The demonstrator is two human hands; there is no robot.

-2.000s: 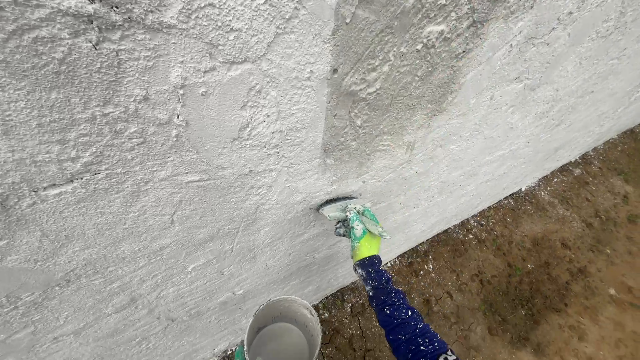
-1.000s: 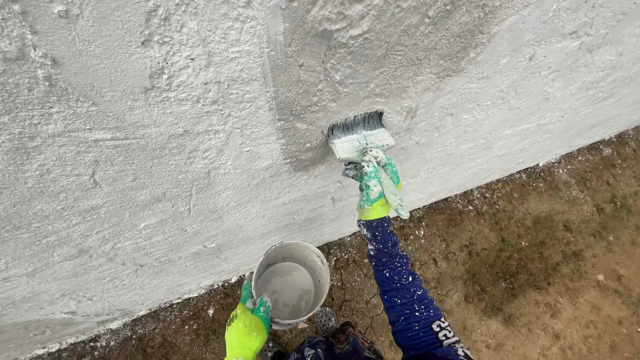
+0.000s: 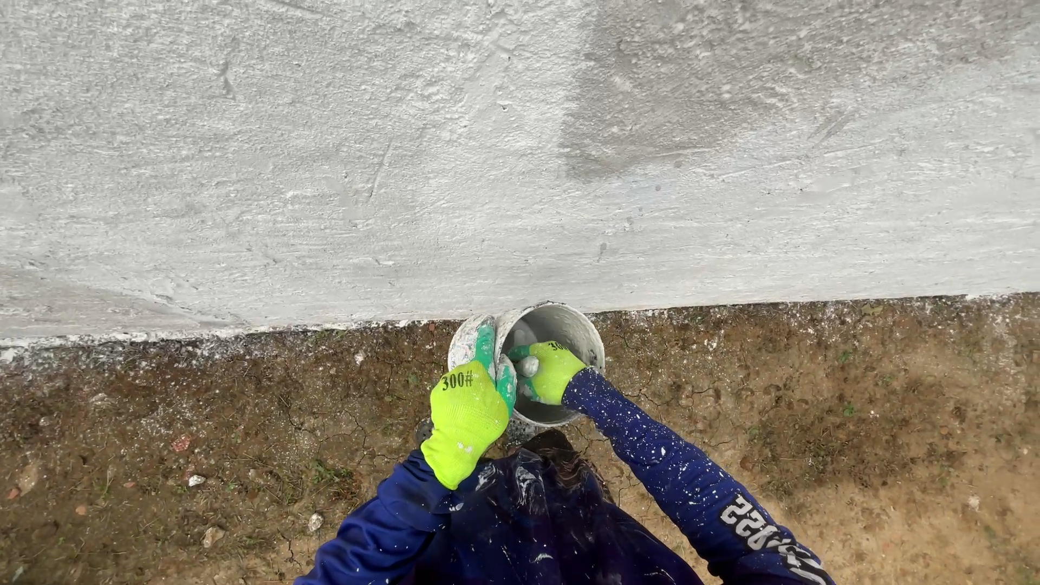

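Note:
My left hand (image 3: 471, 402), in a yellow-green glove with green fingers, grips the rim of a paint-smeared bucket (image 3: 591, 335) at the lower middle. Inside the bucket's mouth is my right hand (image 3: 546, 372), gloved alike, closed around a brush whose whitish rounded handle end (image 3: 528, 366) shows between the fingers. The brush's bristles are hidden down in the bucket. Beyond the bucket rises a rough wall (image 3: 390, 162) coated in whitish paint, with a darker grey patch (image 3: 674, 89) at the upper right.
Brown bare soil (image 3: 812, 406) with white splashes, small stones and tufts of grass runs along the wall's foot. The wall's bottom edge lies just past the bucket. My paint-spattered dark blue clothing fills the bottom middle.
My right hand has come down from the wall into the bucket with the brush. The bucket, held in my left hand, now stands close before my body. The view has shifted.

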